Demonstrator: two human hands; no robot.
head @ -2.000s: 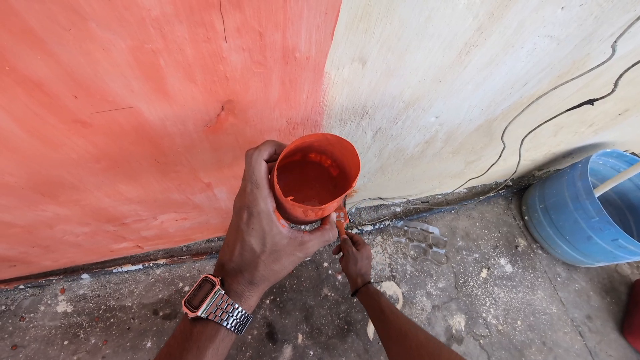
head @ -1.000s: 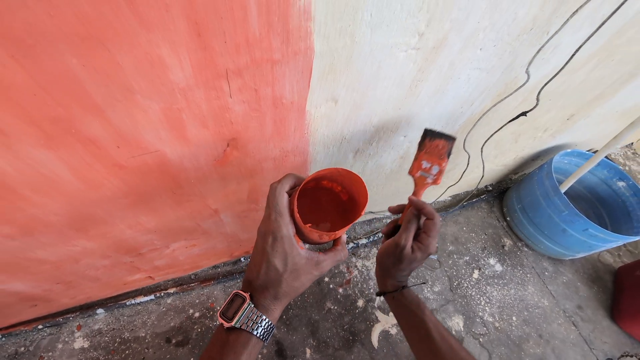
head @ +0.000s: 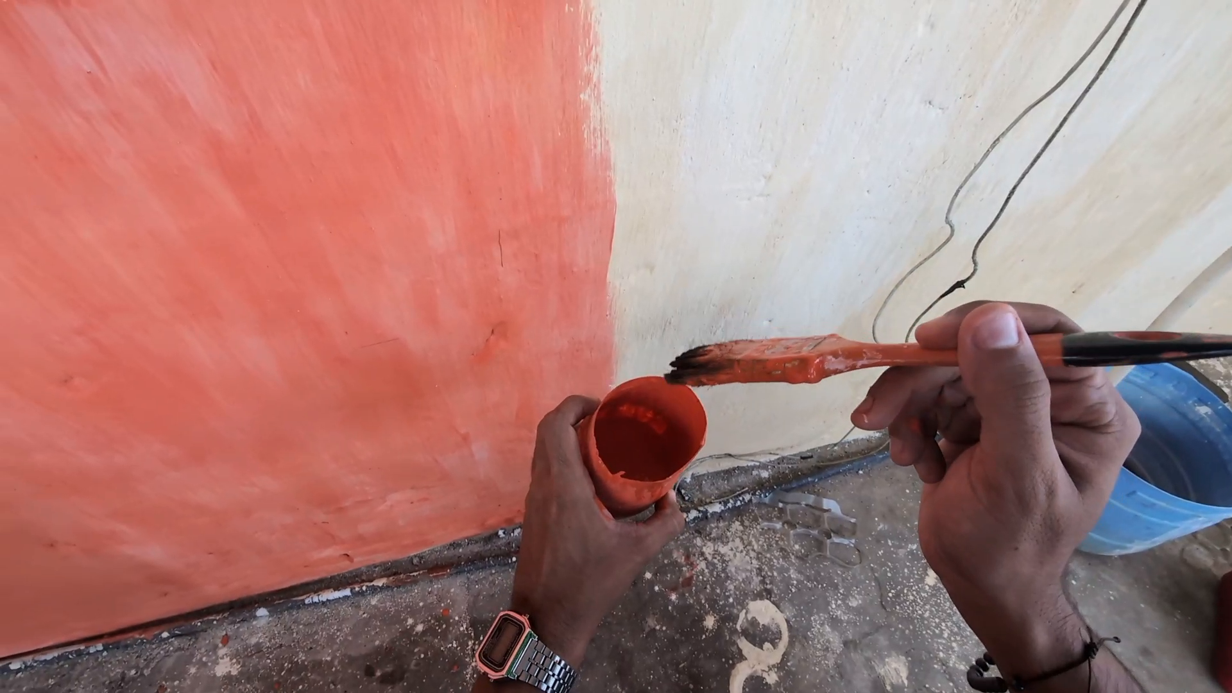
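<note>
My left hand (head: pixel 582 539), with a digital watch on its wrist, grips an orange-red cup (head: pixel 630 486) that holds paint of the same colour. In my right hand (head: pixel 1020 452) is a paintbrush (head: pixel 828 359), pinched by its handle between thumb and fingers. The brush lies nearly level, its dark bristle tips pointing left, just above the cup's right rim; whether they touch it I cannot tell. Behind both hands stands a wall, coral-painted (head: pixel 308 269) on the left and cream-white (head: pixel 770 192) on the right.
A blue plastic bucket (head: pixel 1169 462) stands on the concrete floor (head: pixel 828 616) at the right, partly behind my right hand. Two thin wires (head: pixel 1020 164) run down the pale wall. Clear plastic pieces (head: pixel 818 525) lie near its foot. A dark red object shows at the right edge.
The brush was low beside the cup, then raised with its bristles upward; now it is level, bristles toward the cup. My left hand has kept hold of the cup.
</note>
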